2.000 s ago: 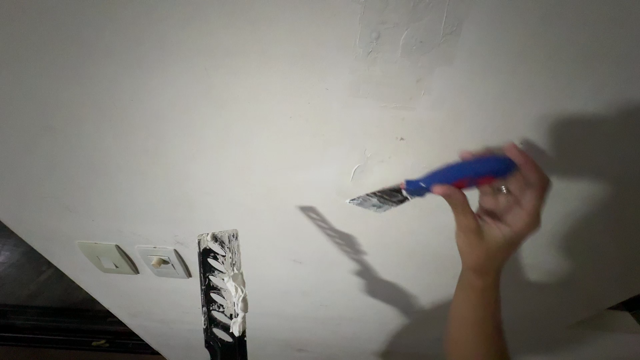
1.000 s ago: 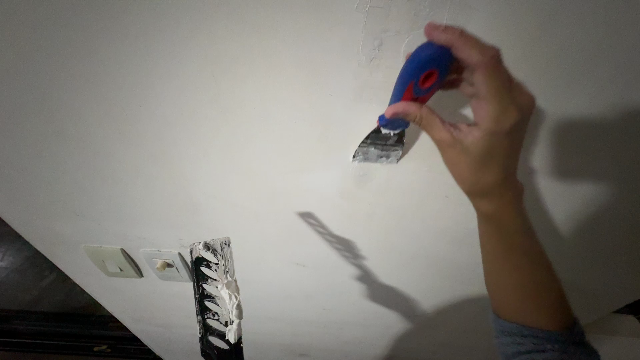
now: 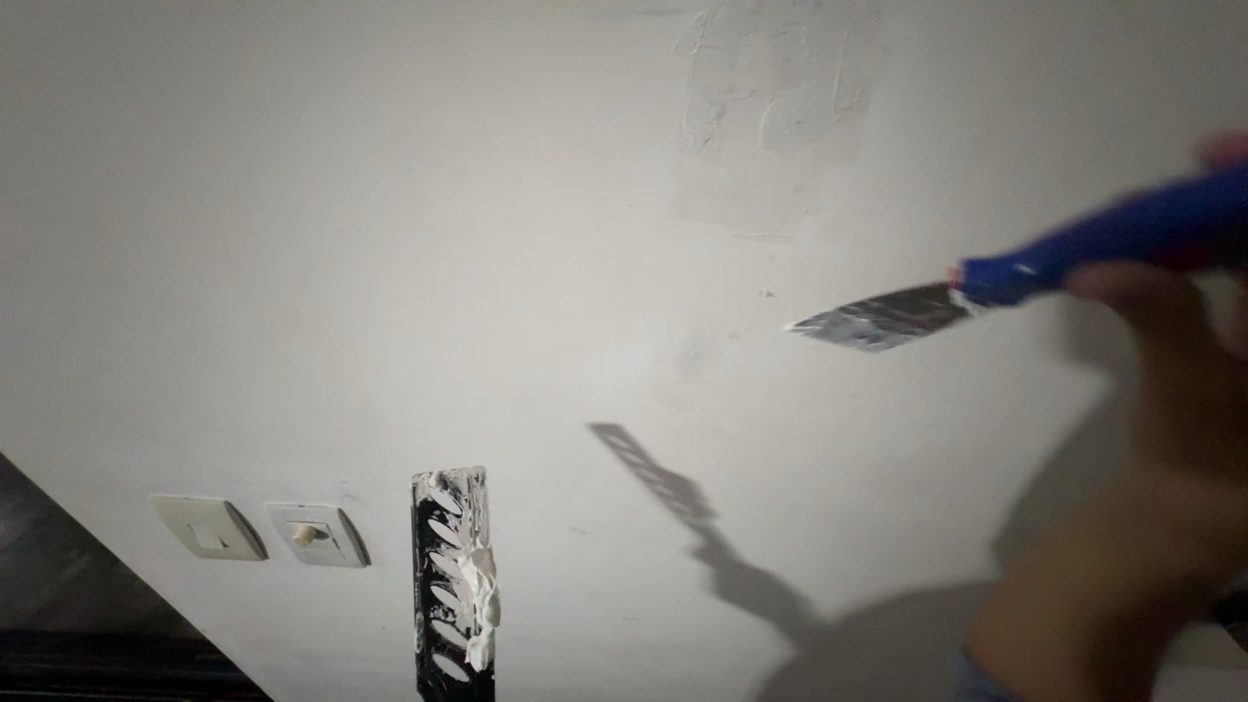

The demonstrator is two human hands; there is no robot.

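Observation:
My right hand (image 3: 1160, 390), blurred at the right edge, is closed around the blue and red handle of a putty knife (image 3: 887, 317). Its metal blade, smeared with white filler, points left; whether the tip touches the wall (image 3: 390, 244) cannot be told. At the lower middle stands a black slotted plastic strip (image 3: 429, 595), coated with white filler (image 3: 481, 604) along its right side. Whatever holds its lower end is out of frame, and so is my left hand. A patch of rough filler (image 3: 770, 107) shows on the wall at the top.
Two wall plates sit low on the left: a cream switch (image 3: 200, 531) and a white plate with a knob (image 3: 310, 536). The wall's slanting edge meets a dark area (image 3: 78, 585) at the lower left. Shadows of an arm and the slotted strip fall across the wall.
My right hand has moved from the upper middle toward the right edge, still holding the putty knife. The blade, pointing down one second ago, now points left.

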